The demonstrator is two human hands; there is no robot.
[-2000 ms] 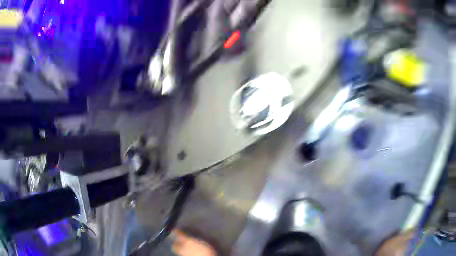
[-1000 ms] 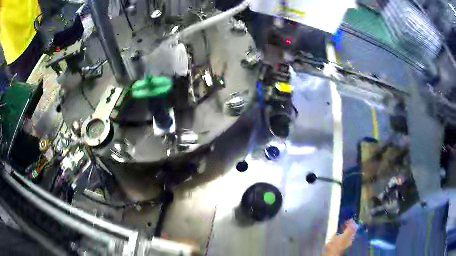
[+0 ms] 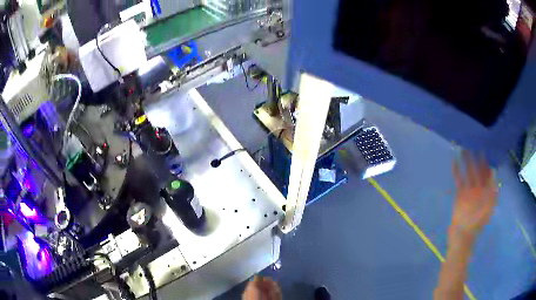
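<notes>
A blue-framed machine door or guard panel [image 3: 317, 35] with a dark window fills the upper right. My right hand [image 3: 475, 187] is raised just below its lower edge, fingers spread and slightly blurred, with nothing seen in it. I cannot tell whether the fingertips touch the frame. My left hand [image 3: 261, 288] is small and cut off at the bottom edge, so its fingers and any hold are unclear.
A black cylinder [image 3: 187, 205] stands on the metal base plate [image 3: 235, 187]. The rotary indexing table [image 3: 111, 137] is at left, the green conveyor belt [image 3: 185, 26] behind. A white tray [image 3: 376, 149] with dark pockets is beyond the cream post [image 3: 308, 140].
The view has swung right, so the rotary table and black cylinder sit further left. The blue-framed panel has come into view. My right hand is higher and further right in the view.
</notes>
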